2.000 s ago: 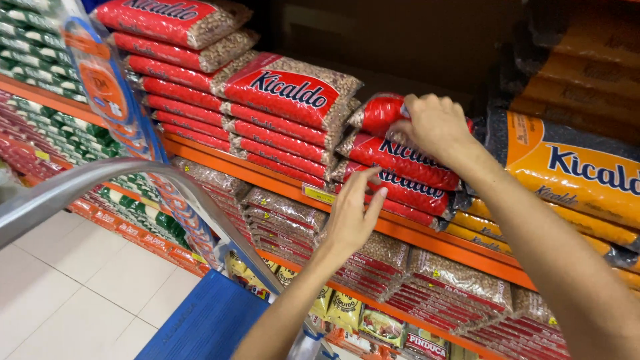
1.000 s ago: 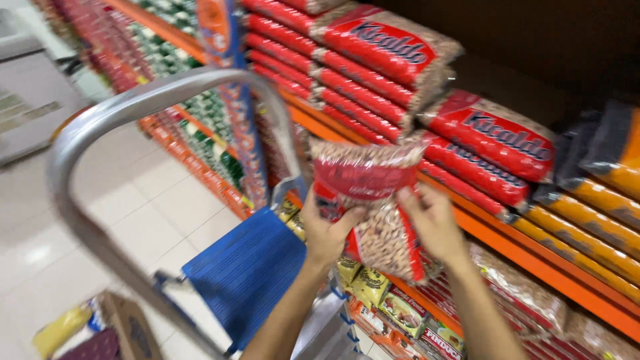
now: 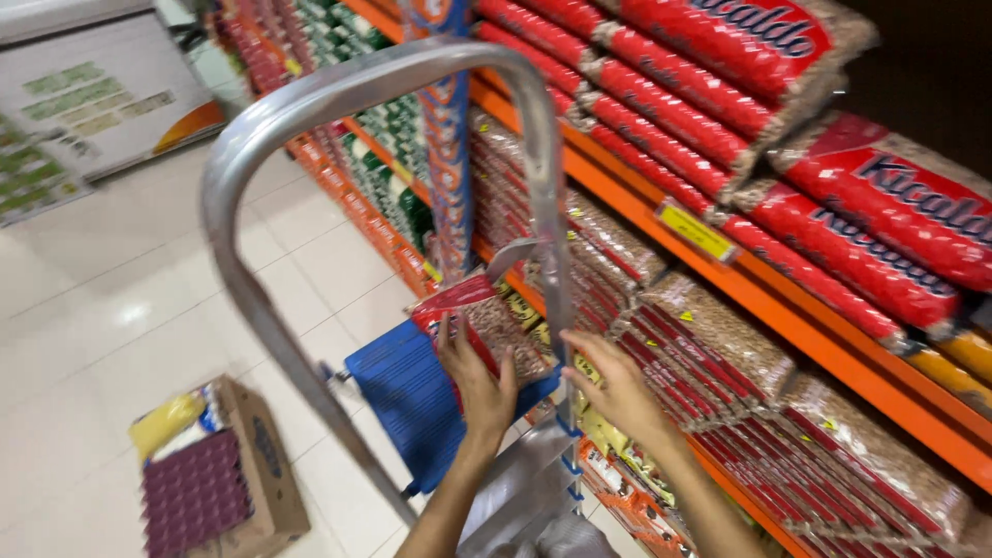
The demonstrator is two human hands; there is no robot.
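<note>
A red and clear plastic bag of beans rests on the blue ribbed platform of a metal stepladder. My left hand lies on the bag's near side with its fingers spread; whether it grips the bag is unclear. My right hand, fingers apart and holding nothing, is beside the ladder's right rail, just right of the bag. The ladder's curved metal handrail arches over the platform. Red Kicaldo bags lie stacked on the upper shelf at the right.
An orange shelf edge with a yellow price tag runs diagonally at right. Below it are stacked bean bags. A cardboard box holding a purple egg tray stands on the tiled floor at lower left.
The bag, held between both hands a second ago, now rests on the blue platform. My right hand has come off it. The view has swung left and down from the upper shelf.
</note>
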